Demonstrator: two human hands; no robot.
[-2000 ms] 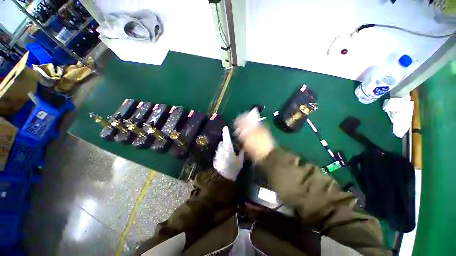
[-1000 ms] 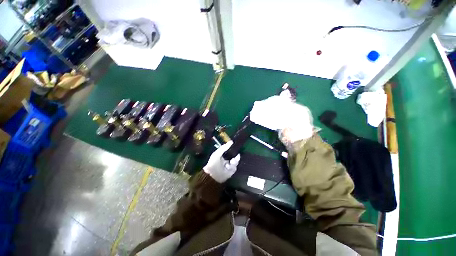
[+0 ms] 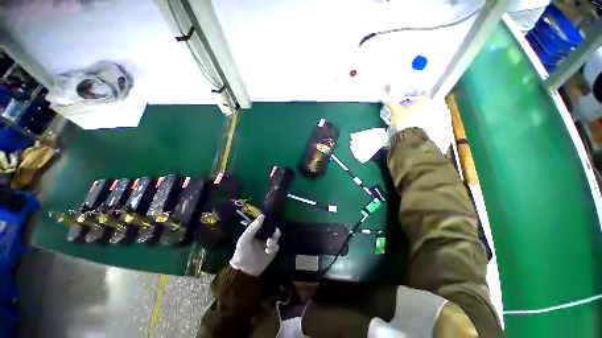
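My left hand [image 3: 256, 249], in a white glove, grips the lower end of a black oblong panel [image 3: 274, 195]. The panel has a red-and-white mark at its far end and brass parts beside its near end. My right hand [image 3: 406, 113] is stretched to the back right, at the bottle with the blue cap [image 3: 419, 63] and a white wad. Its fingers are unclear, so I cannot tell what it holds. A folded white cloth [image 3: 368, 144] lies left of my right sleeve. Another panel [image 3: 319, 148] lies behind the held one.
Several black panels with brass parts [image 3: 135, 211] stand in a row at left. A flat black cover [image 3: 313, 239] lies by my lap, with a thin wire. Small green boards [image 3: 372, 206] and white-and-black strips [image 3: 347, 173] lie on the green mat. A white partition stands behind.
My right hand has moved from over the back panel to the bottle, uncovering that panel. The white cloth now lies on the mat. My left hand still holds its panel. The view has turned right.
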